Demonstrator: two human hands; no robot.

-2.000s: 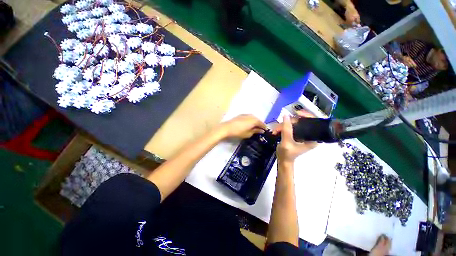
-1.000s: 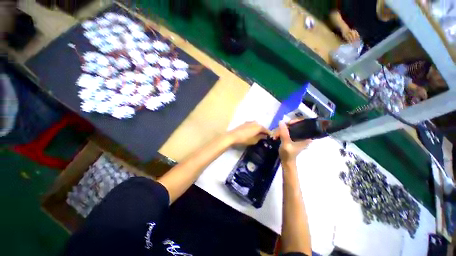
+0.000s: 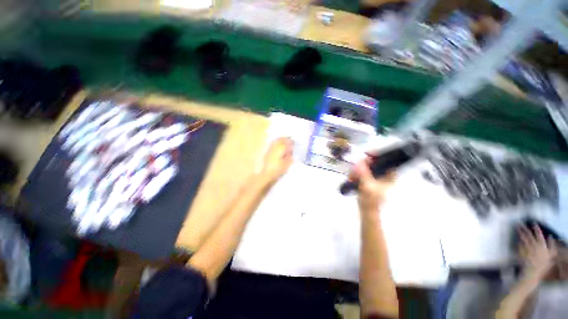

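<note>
My right hand [image 3: 372,180] grips the black electric screwdriver [image 3: 398,157], which lies tilted over the white sheet [image 3: 299,230], its tip pointing down and left. My left hand [image 3: 277,157] is apart from it, over the left edge of the sheet beside the tan bench. It is blurred; no object shows in it, and its finger pose is unclear. The screw feeder [image 3: 342,134], with blue sides and a pale front, stands between my hands at the back of the sheet.
White wired parts [image 3: 121,165] are heaped on a black mat [image 3: 156,221] at left. Small dark parts [image 3: 498,177] lie at right, near another person's hand [image 3: 537,248]. Dark, blurred objects [image 3: 302,65] sit on the green belt [image 3: 261,84]. A pale metal frame [image 3: 461,78] crosses upper right.
The black housing between my hands is gone from the sheet. My left hand has moved left, away from the screwdriver, which my right hand still holds. The view has turned, showing more of the belt.
</note>
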